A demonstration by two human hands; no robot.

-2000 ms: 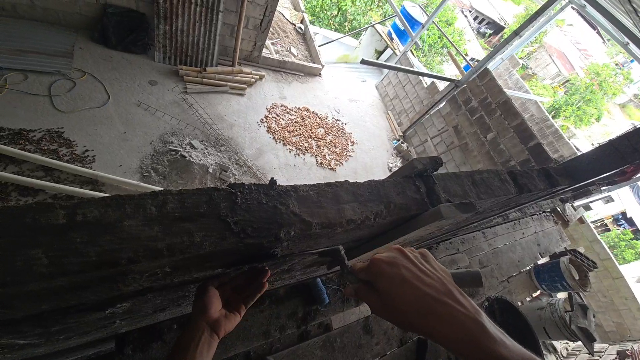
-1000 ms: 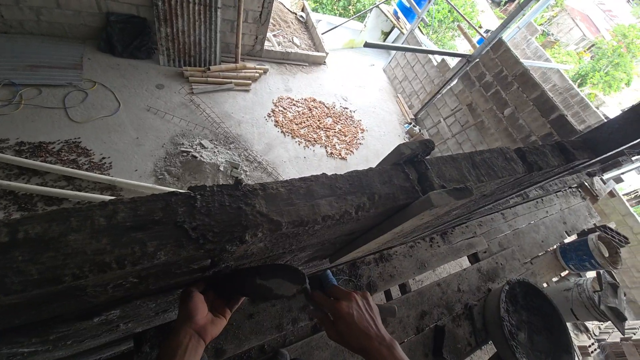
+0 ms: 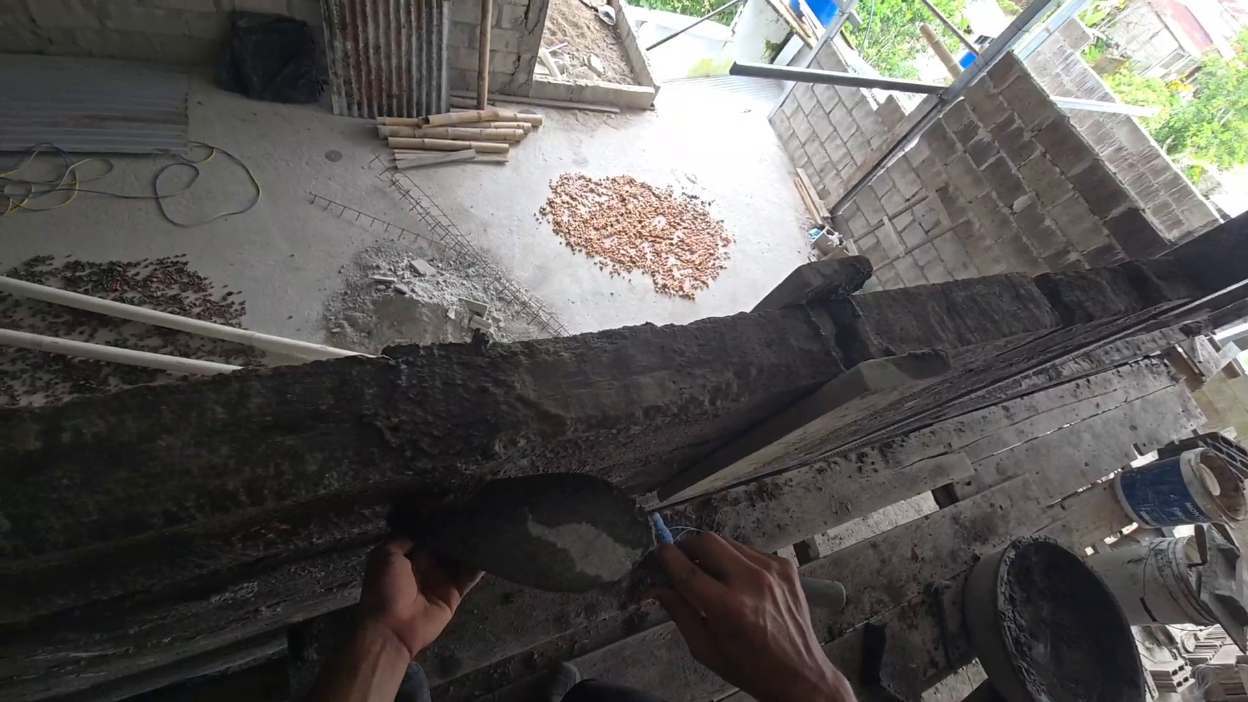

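Note:
My right hand (image 3: 731, 604) grips a trowel near the bottom centre; its grey handle end sticks out past the hand. The rounded trowel blade (image 3: 565, 531), partly coated in grey mortar, reaches left toward my left hand (image 3: 414, 590). That hand is palm up with curled fingers at the blade's left end, and what lies in it is dark and hard to make out. Both hands are just below the dark, rough mortar-covered beam or wall top (image 3: 604, 380). A wooden board (image 3: 799, 419) leans against its near side, right of the blade.
A round tub of mortar (image 3: 1063, 624) and a blue-and-white bucket (image 3: 1165, 487) stand at right by the scaffold planks (image 3: 926, 536). Far below, the concrete floor (image 3: 263, 195) holds a pile of brown pieces (image 3: 634, 229), bamboo poles (image 3: 458, 132) and rubble (image 3: 400, 292).
The trowel blade, seen narrow and edge-on two seconds ago, now shows its broad face between the hands. My right hand has shifted right since one second ago.

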